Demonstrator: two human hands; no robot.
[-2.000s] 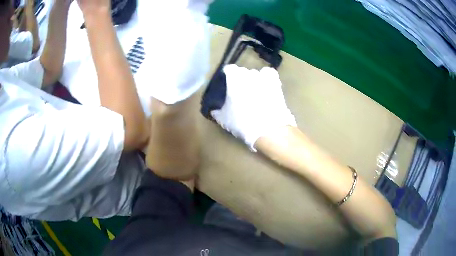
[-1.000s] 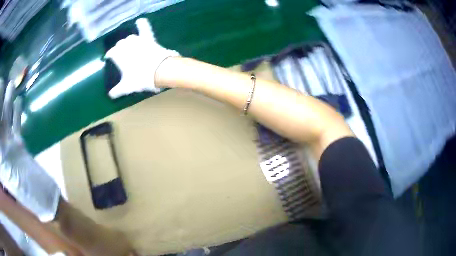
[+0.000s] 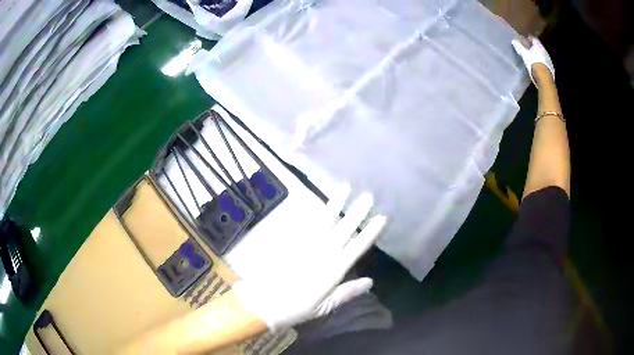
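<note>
A large translucent pale foam sheet (image 3: 396, 111) lies over the area at the upper right. My right hand (image 3: 534, 59), white-gloved, is at its far right edge; its fingertips are small and partly hidden, so a grip cannot be made out. My left hand (image 3: 327, 263), white-gloved, is at the sheet's near left edge, fingers stretched and thumb apart, with nothing seen in it. Several black frames with blue-purple spots lie fanned on a white pad (image 3: 278, 229). One black frame (image 3: 184, 267) lies at their left, partly on the tan cardboard (image 3: 111, 277).
Another black frame (image 3: 45, 322) lies at the cardboard's lower left, partly cut off. A dark part (image 3: 15, 260) lies on the green bench (image 3: 90, 152) at far left. A ragged stack of foam sheets (image 3: 55, 76) stands at upper left. Small striped strips (image 3: 207, 288) lie beside the cardboard.
The view has swung right. My right hand has left the dark part at the back of the bench and is at the sheet's far edge. My left hand has come into view.
</note>
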